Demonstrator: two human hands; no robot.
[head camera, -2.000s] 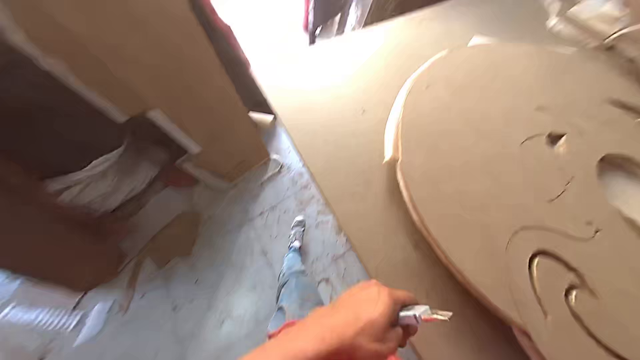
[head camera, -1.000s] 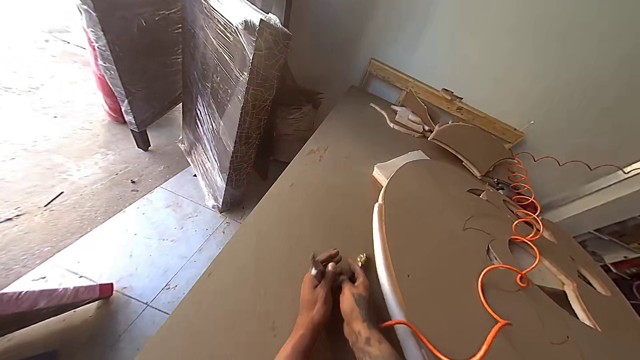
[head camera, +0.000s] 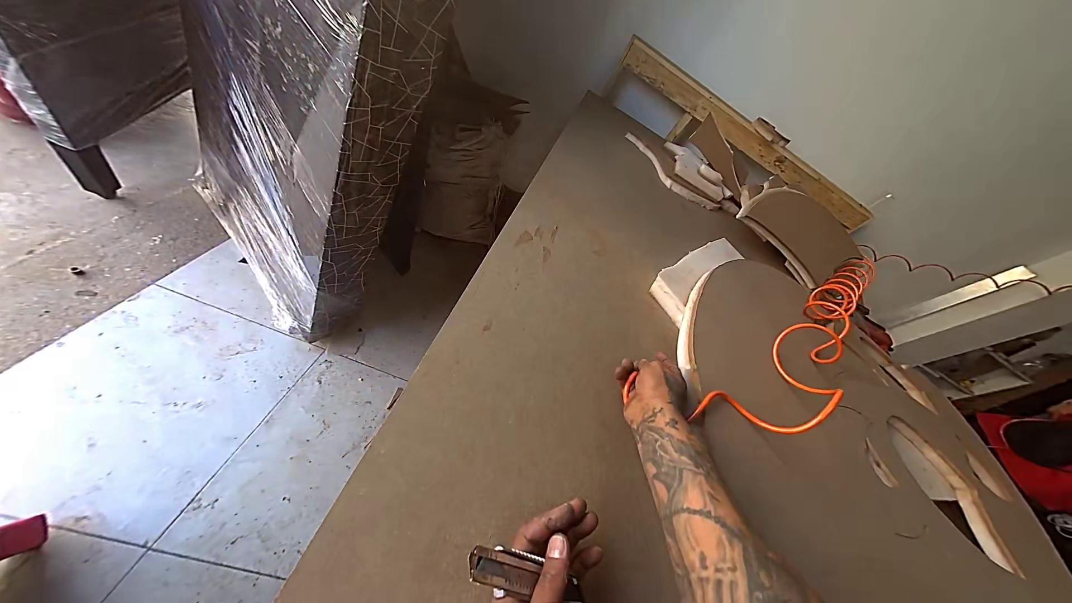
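My left hand (head camera: 557, 548), at the bottom centre, grips a small metal-bodied hand tool (head camera: 511, 571); its exact kind is unclear. My tattooed right hand (head camera: 653, 385) is farther forward, closed around part of an orange coiled hose (head camera: 775, 427) by the rounded edge of a large panel. That board-faced cutout panel (head camera: 754, 335) has curved openings and pale foam or padding along its edge. A white foam piece (head camera: 691, 272) adjoins its far end. The hose runs over the panel to the right. Both hands are above a large brown board surface (head camera: 494, 402).
At the far end are offcuts (head camera: 695, 180), a curved padded piece (head camera: 800, 226) and a wooden frame (head camera: 720, 126) against the wall. Plastic-wrapped furniture (head camera: 276, 159) stands left, on a tiled floor (head camera: 243, 419). Red material (head camera: 1017, 461) is at the right edge.
My hands were together beside the panel one second ago; they are now apart, the right one farther forward with the hose in it. The hose's loops have shifted. The view has swung widely since the oldest frame.
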